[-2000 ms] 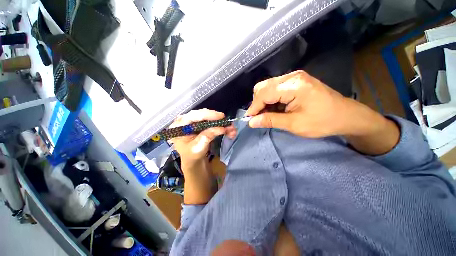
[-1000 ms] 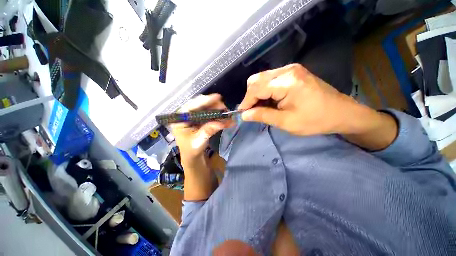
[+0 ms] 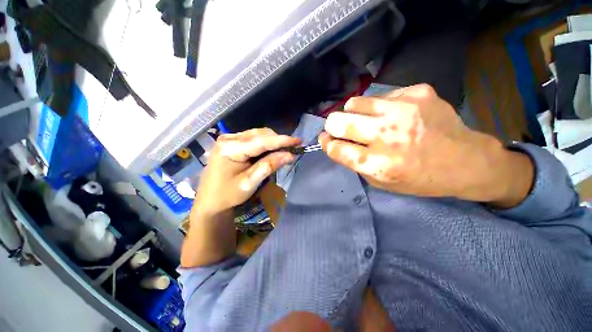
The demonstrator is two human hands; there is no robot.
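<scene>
My left hand (image 3: 243, 165) pinches a dark fabric strip (image 3: 293, 150) between thumb and fingers. Only a short end of the strip shows at the fingertips; the rest is hidden by the hand. My right hand (image 3: 402, 142) holds a thin silver tool with two prongs, perhaps tweezers (image 3: 313, 148). The prongs reach to the strip's end; whether they grip it is too small to tell. Both hands are in front of the blue-grey shirt, beyond the table's edge.
The white table (image 3: 227, 39) has a ruler edge (image 3: 259, 67). Dark strips (image 3: 194, 39) and a long dark fabric piece (image 3: 81, 39) lie on it. A blue box (image 3: 65, 139) stands at left. Fabric scraps (image 3: 574, 91) are at right. Cones and bags are at lower left.
My left hand has turned and closed over the strip, whose long patterned part no longer shows. The prongs now show between the hands. The table items have shifted up and left in view.
</scene>
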